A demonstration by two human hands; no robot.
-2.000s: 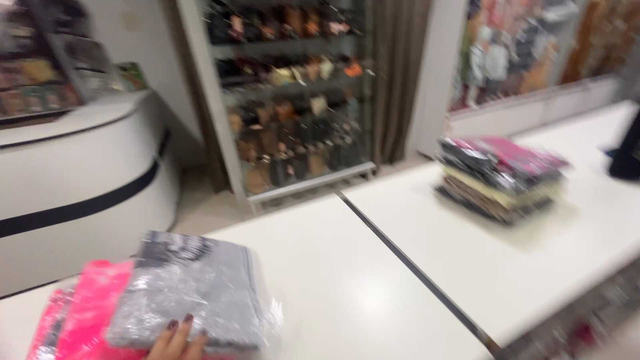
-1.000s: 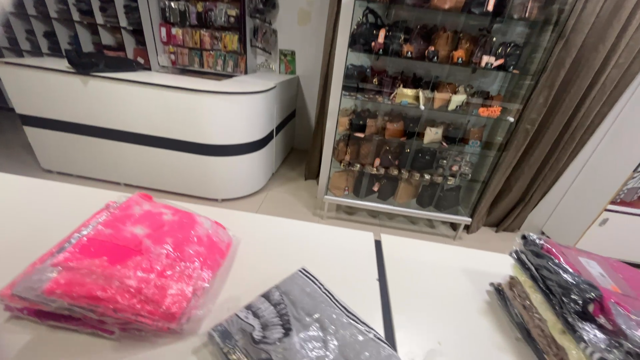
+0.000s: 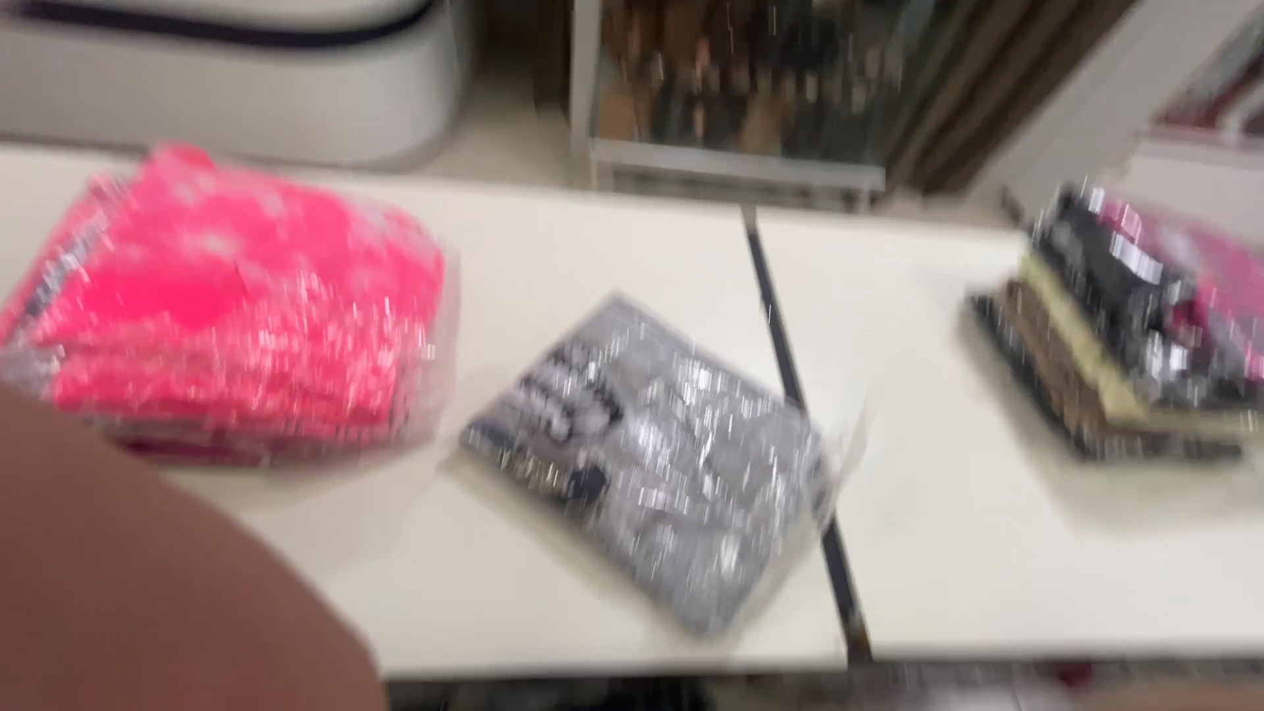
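Note:
A grey folded garment in clear plastic (image 3: 671, 464) lies tilted on the white counter, its right corner reaching the dark seam. To its left is a stack of folded garments in clear plastic with a bright pink one on top (image 3: 247, 296). Blurred bare skin, too close to tell which part of the body, fills the lower left corner and covers the stack's near left edge. Neither of my hands can be made out.
A pile of packaged garments in black, pink, yellow and brown (image 3: 1126, 326) sits at the right. The dark seam (image 3: 775, 316) divides the white counter (image 3: 948, 553). Beyond stand a glass display case (image 3: 741, 163), a curved white counter (image 3: 247, 99) and a brown curtain (image 3: 1007, 89).
Two seconds ago the grey garment overlapped the pink one with a hand on it; now it lies apart, to the right. That hand is out of sight. The view has shifted down since one second ago.

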